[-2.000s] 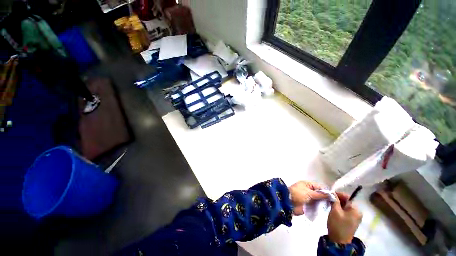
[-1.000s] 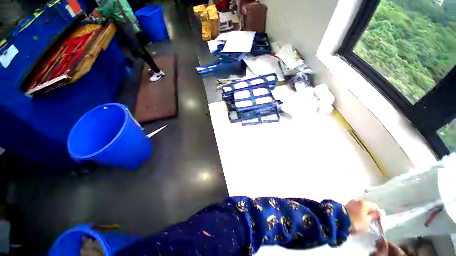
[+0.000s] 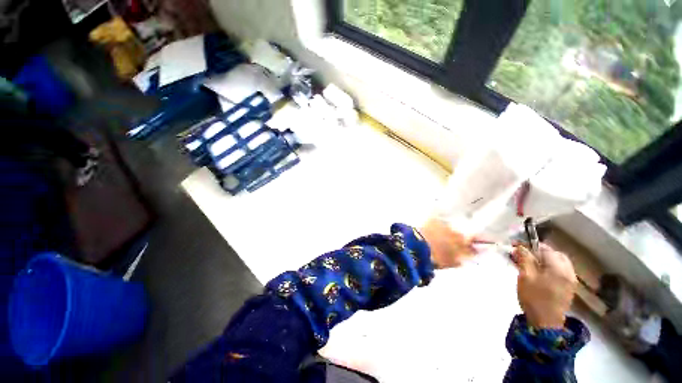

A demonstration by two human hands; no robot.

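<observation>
My left hand (image 3: 447,244) is above the white worktable (image 3: 329,202), in a dark-blue patterned sleeve. Its fingers pinch a small, thin white and pinkish piece (image 3: 490,244) that spans toward my right hand; it is blurred. My right hand (image 3: 546,284) is close to the right of it, fist closed around a dark and silver pen (image 3: 532,233) that points up. The fingertips of my right hand are at the piece's right end; whether they grip it I cannot tell.
A white wrapped bundle (image 3: 550,168) with a red mark is by the window. Blue cutting dies (image 3: 243,146) and white scraps (image 3: 321,112) lie at the table's far end. A blue bucket (image 3: 90,310) stands on the floor at left. A brown box (image 3: 572,258) is at right.
The view has swung toward the window, so both hands show fully again. Compared with two seconds ago, the white piece shows as a thin strip and my hands are farther apart.
</observation>
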